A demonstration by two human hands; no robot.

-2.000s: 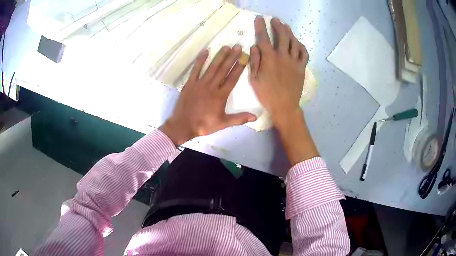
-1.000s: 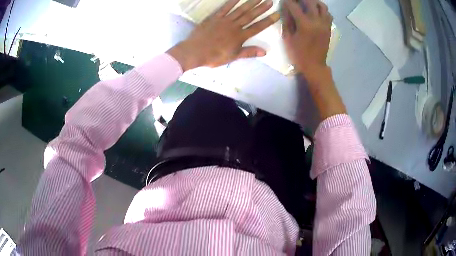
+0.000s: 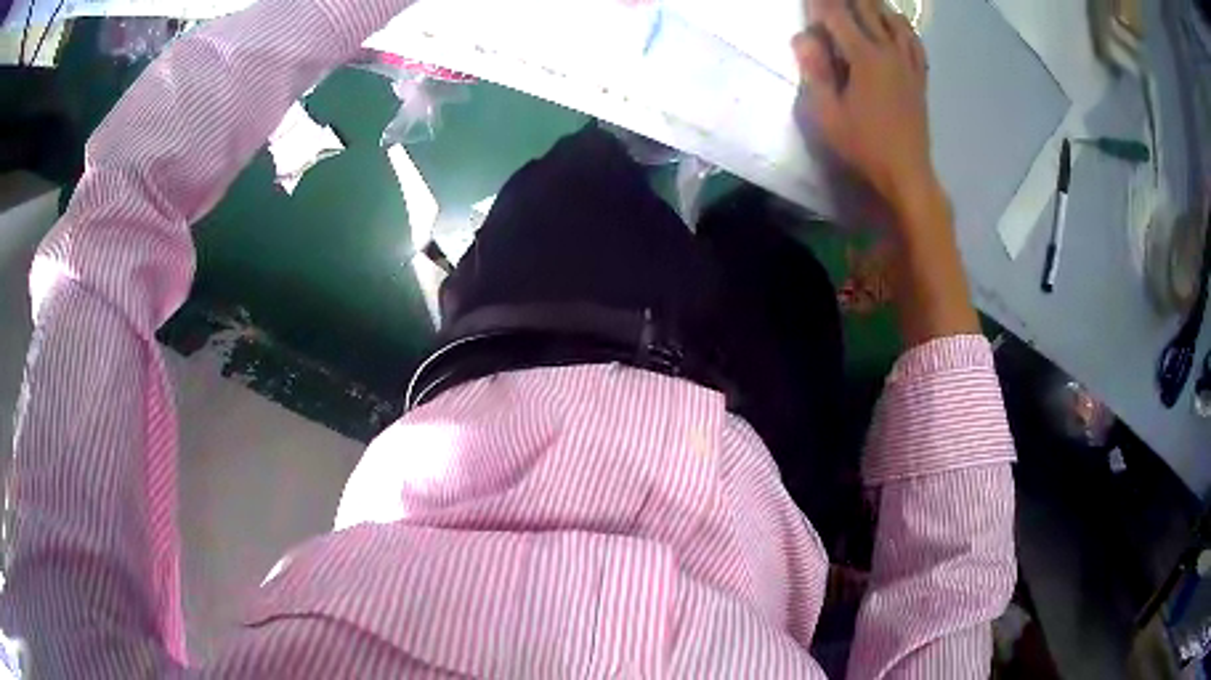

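Note:
My right hand is at the top edge of the view, partly cut off. Its fingers are curled down over the bright tabletop, and whether they hold something is hidden. My left hand is out of the picture beyond the top edge; only its sleeve shows. The pattern is mostly out of view. A small pale curved edge shows beside my right fingertips. The tabletop under and left of my right hand is overexposed.
A white paper sheet lies right of my hand. Beyond it are a pen, a green-handled tool, a blurred tape roll and black scissor handles. Paper scraps lie on the green surface below the table edge.
The view has tilted down, so the table and hands sit higher. My left hand has left the picture at the top. My right hand has gone from flat with spread fingers to curled.

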